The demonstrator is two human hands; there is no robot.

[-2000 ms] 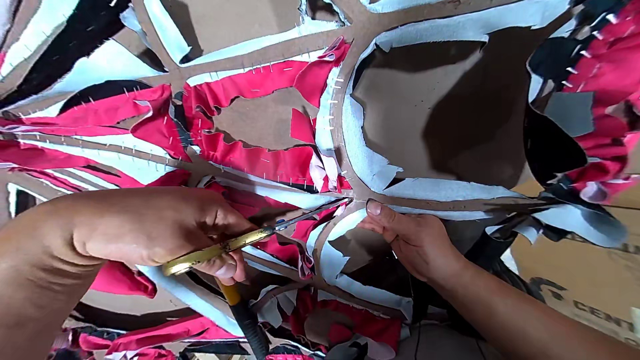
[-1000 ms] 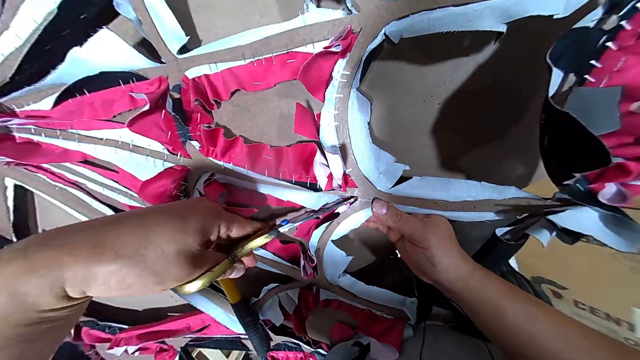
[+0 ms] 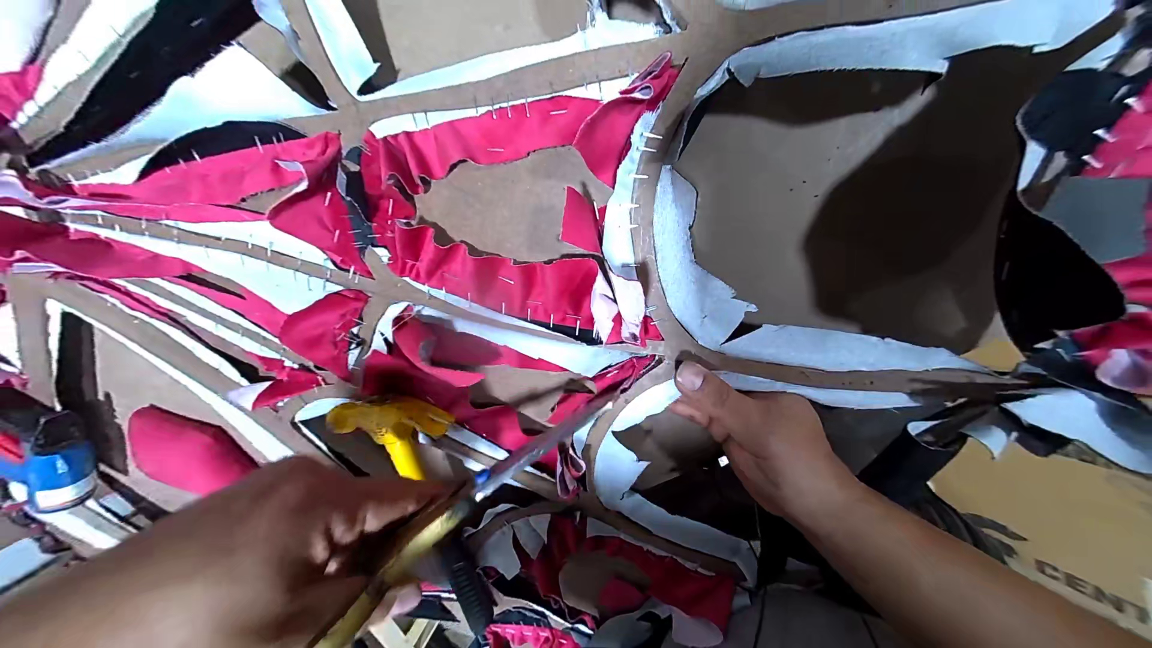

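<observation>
My left hand (image 3: 333, 531) is shut on scissors with gold-coloured handles (image 3: 423, 531). Their blades (image 3: 540, 445) point up and right to a junction of a brown panel framework (image 3: 679, 346); the tips blur against red fabric. Beside that junction, my right hand (image 3: 765, 432) grips the framework's edge with its thumb on top and fingers partly hidden below. Pleated red fabric (image 3: 504, 283) and white fabric strips (image 3: 675, 243) line the openings, with rows of staples or pins along many edges. Just above my left hand shows the yellow head of a hammer (image 3: 387, 423).
A blue-and-red object (image 3: 58, 459) lies at the far left, near a loose red piece (image 3: 189, 450). Black fabric (image 3: 1053, 279) hangs at the right. Below it is a cardboard surface (image 3: 1035, 513) bearing print. Another red-lined opening (image 3: 657, 576) lies at the lower middle.
My left hand has moved down and left with the scissors, and the yellow hammer head now shows above it. My right hand stays at the junction.
</observation>
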